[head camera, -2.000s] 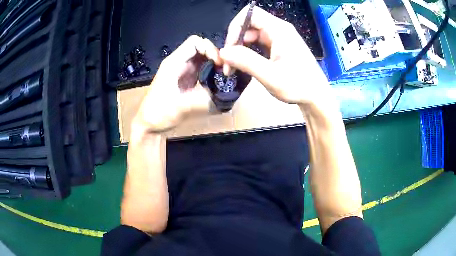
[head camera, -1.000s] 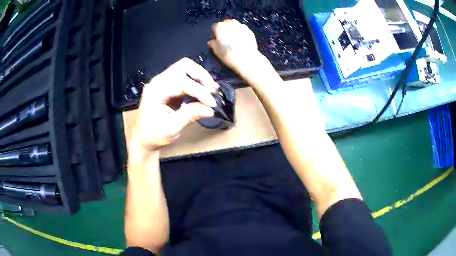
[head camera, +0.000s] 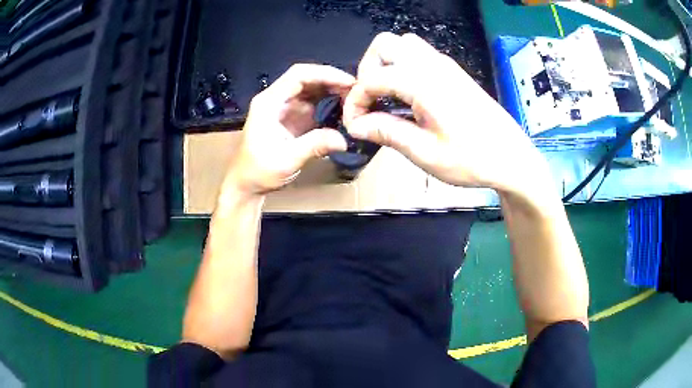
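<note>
My left hand (head camera: 284, 136) holds a black tubular housing (head camera: 350, 158) upright above the cardboard pad (head camera: 265, 182), near the bench edge. My right hand (head camera: 417, 114) is at the housing's top, its fingertips close together over the mouth. A thin dark tool or part lies across my right palm, partly hidden by the fingers. The fingers cover most of the housing's mouth, so any small piece inside cannot be made out.
The black parts tray (head camera: 250, 45) lies behind the hands, with small black parts (head camera: 448, 30) at its back and right. Foam racks (head camera: 121, 151) with black housings (head camera: 38, 189) stand left. A white-grey metal feeder (head camera: 561, 83) sits right on blue trays, near a black cable (head camera: 645, 114).
My right hand has come back from the tray to the housing. My left hand has moved slightly up and right with the housing, which is now more upright.
</note>
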